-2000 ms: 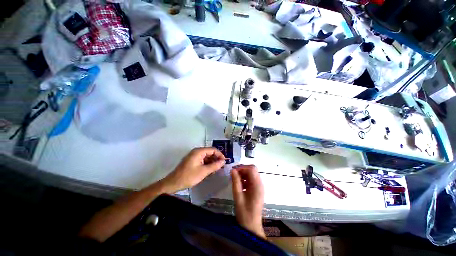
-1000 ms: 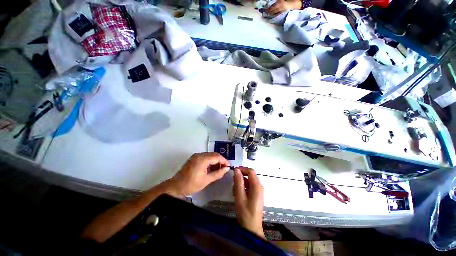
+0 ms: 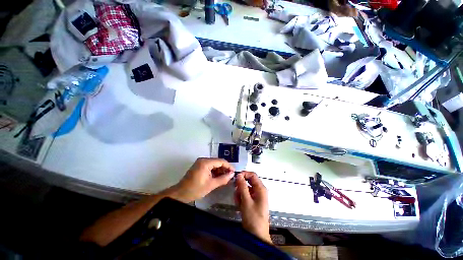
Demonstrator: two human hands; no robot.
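A dark square label (image 3: 228, 153) with pale print lies on a light grey cut panel (image 3: 240, 160), just left of the presser foot and needle (image 3: 256, 150). My left hand (image 3: 207, 176) and my right hand (image 3: 251, 193) meet just below the label. Their fingertips pinch a tiny dark piece (image 3: 235, 174) between them, which looks like a small folded label; most of it is hidden by the fingers. The sewing machine head (image 3: 325, 127) extends to the right.
Red snips (image 3: 341, 196) lie right of the needle beside small dark labels (image 3: 319, 188). A curved grey panel (image 3: 122, 122) and a panel with a label (image 3: 142, 72) lie left. Grey cloth (image 3: 304, 68) is behind the machine. A clear plastic bag (image 3: 449, 218) hangs right.
My right hand has moved in from slightly apart to meet my left fingertips at the tiny dark piece. Another person's hand at the back has moved. The view has shifted slightly.
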